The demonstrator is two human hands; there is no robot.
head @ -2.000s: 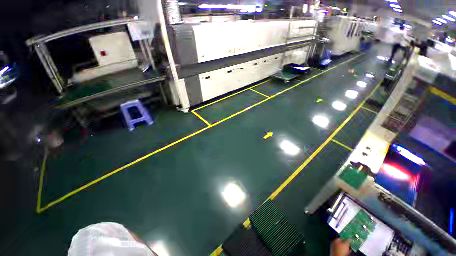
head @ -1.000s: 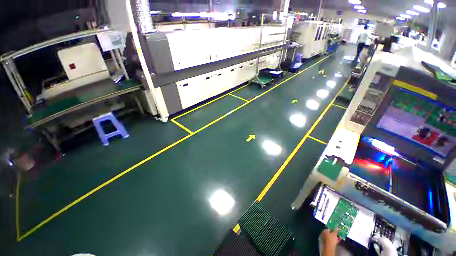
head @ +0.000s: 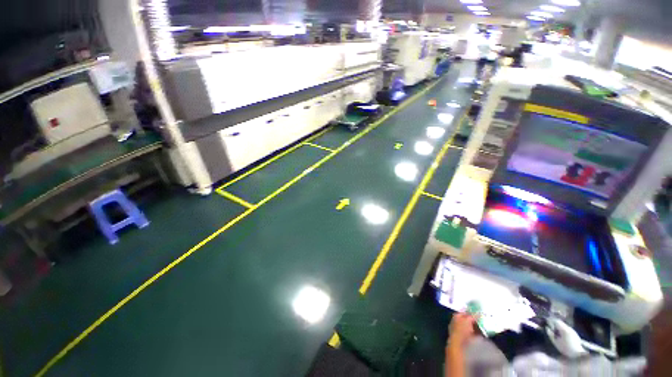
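Note:
Neither of my hands is in view. A slotted rack (head: 376,342) with green stripes stands on the floor at the bottom centre, blurred, beside a darker rack (head: 335,364) cut off by the lower edge. At the lower right, another person's bare hand (head: 462,324) is at a small green circuit board (head: 475,315) over white sheets (head: 494,294) on the machine's front shelf. That person's white-gloved hand (head: 566,337) is over the shelf to the right. A green board (head: 449,233) lies on the left ledge of the inspection machine (head: 545,266).
The machine's bay (head: 530,215) glows red and blue below a monitor (head: 571,158). Green floor with yellow lines (head: 254,208) runs up the aisle. A blue stool (head: 118,213) and workbench (head: 81,177) stand left, with long cream machines (head: 273,77) behind. Distant people are blurred.
The view has swung right, so the machine and monitor show more fully. The white cap at the lower left has left view. The board by the other person's hand shows smaller and blurred.

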